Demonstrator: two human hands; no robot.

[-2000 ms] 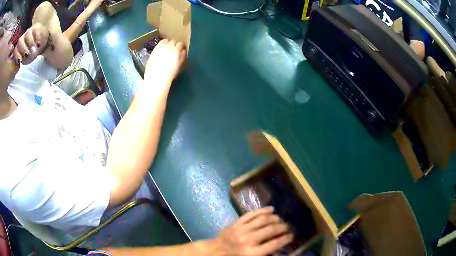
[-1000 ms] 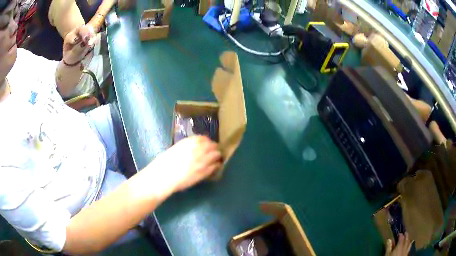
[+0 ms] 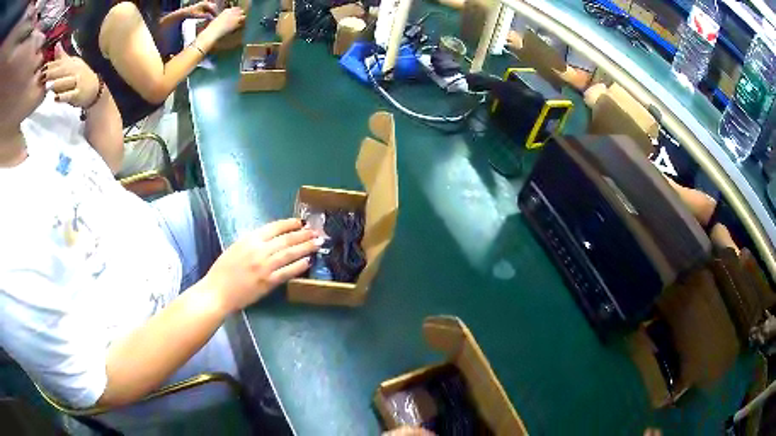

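The nearest open cardboard box [image 3: 502, 400] stands at the bottom edge, cut off by it. It holds a clear plastic bag [image 3: 410, 407] and a black coiled cable [image 3: 451, 404]. A sliver of what looks like my left hand [image 3: 408, 432] shows at the bottom edge, by the box's front side; what it does is hidden. A tiny skin-coloured patch, perhaps my right hand [image 3: 653, 433], shows at the bottom edge further right, too cut off to read.
A seated person's hand [image 3: 268, 255] rests at another open box [image 3: 328, 294] with cables. A smaller box [image 3: 262, 81] stands behind. A dark radio-like unit [image 3: 587, 247], an open box [image 3: 698, 341] and a black-and-yellow device [image 3: 532, 106] stand on the right. White tube racking [image 3: 630, 55] curves above.
The view has shifted. My left hand, earlier over the nearest box, is now almost out of view. The neighbour's hand has moved to the left side of their box, showing its cables.
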